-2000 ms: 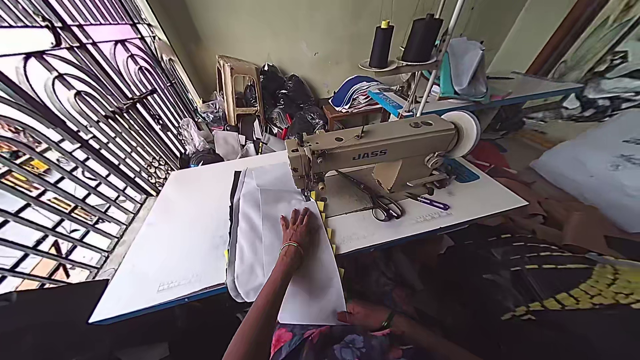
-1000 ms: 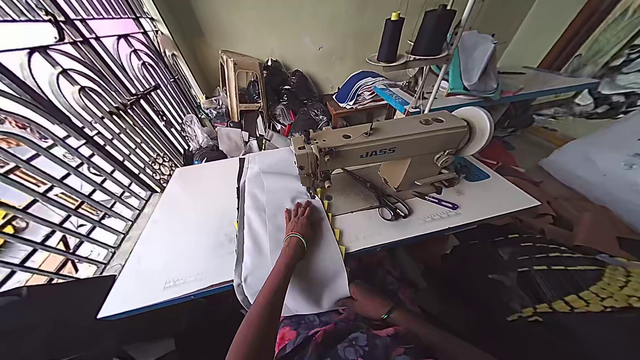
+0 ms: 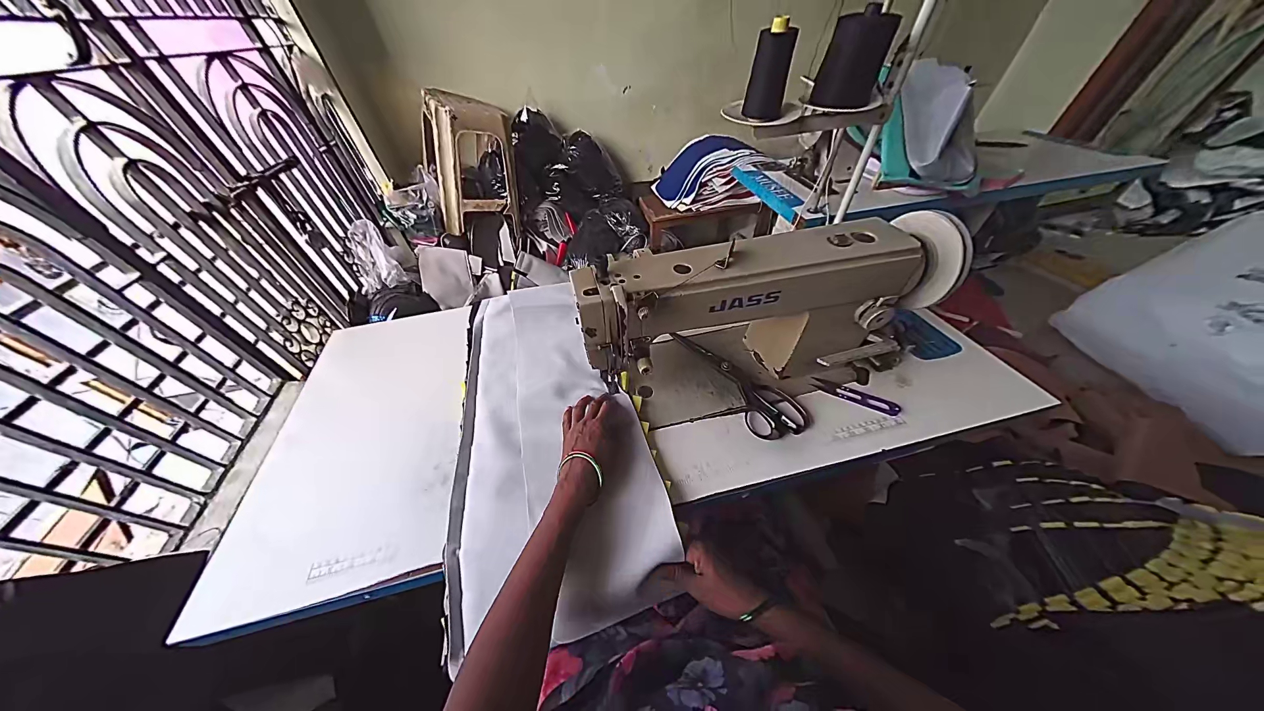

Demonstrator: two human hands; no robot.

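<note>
A beige JASS sewing machine (image 3: 770, 281) stands on a white table. White fabric (image 3: 533, 395) with a dark strip along its left edge and yellow bits at its right edge lies under the needle area. My left hand (image 3: 586, 439) rests on the fabric, fingers bent, just in front of the presser foot. Lower right, my right hand (image 3: 721, 581) grips the fabric's near corner between thumb and fingers, beyond the table's front edge. Black-handled scissors (image 3: 775, 410) lie on the machine bed, beside a purple-handled tool (image 3: 861, 398).
Black thread cones (image 3: 770, 74) stand on a holder behind the machine. A metal grille (image 3: 168, 227) lines the left side. A plastic stool (image 3: 469, 163) and black bags (image 3: 583, 173) sit by the wall. Dark pieces with yellow parts (image 3: 1136, 583) lie at lower right.
The white fabric has moved forward past the needle, its far end now farther from me. My left hand stays flat near the presser foot, and my right hand still has the near corner.
</note>
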